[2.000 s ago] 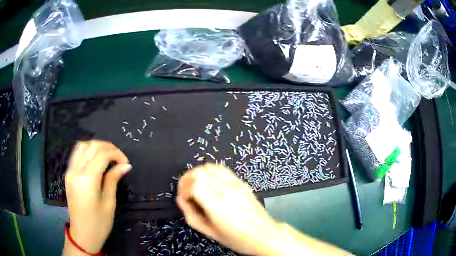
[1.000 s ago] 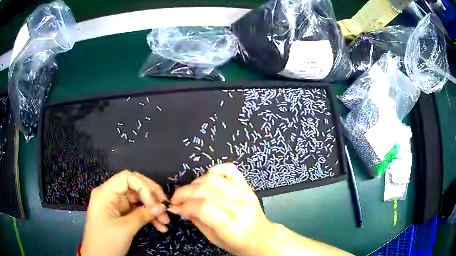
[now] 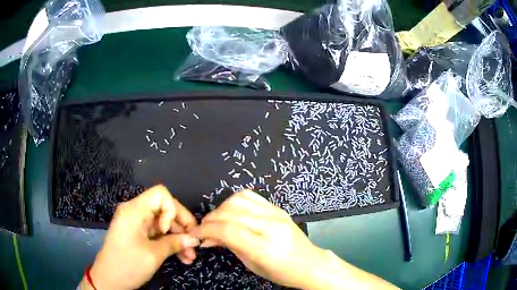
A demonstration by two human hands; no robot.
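My left hand (image 3: 144, 235) and my right hand (image 3: 258, 235) meet fingertip to fingertip above the lower tray's heap of dark and silvery bits (image 3: 215, 272). A tiny dark piece shows between the left thumb and the right fingertips; its details are too small to tell. Behind the hands lies the long black tray (image 3: 187, 164). Silvery pins (image 3: 334, 164) are scattered over its right part, with a few in the middle. Small black parts (image 3: 90, 170) are heaped at its left end. The lower tray's near part is cut off by the picture's edge.
A dark pen-shaped tool (image 3: 404, 215) lies right of the long tray. A bag of pins (image 3: 419, 153) lies beyond it. A large bag of black parts (image 3: 317, 51), a small flat bag (image 3: 227, 71) and a tall left bag (image 3: 51, 79) stand behind. A blue basket (image 3: 462, 276) is at lower right.
My hands were apart over the long tray's near edge two seconds ago. They came together over the lower tray and remain so, with the fingers slightly shifted.
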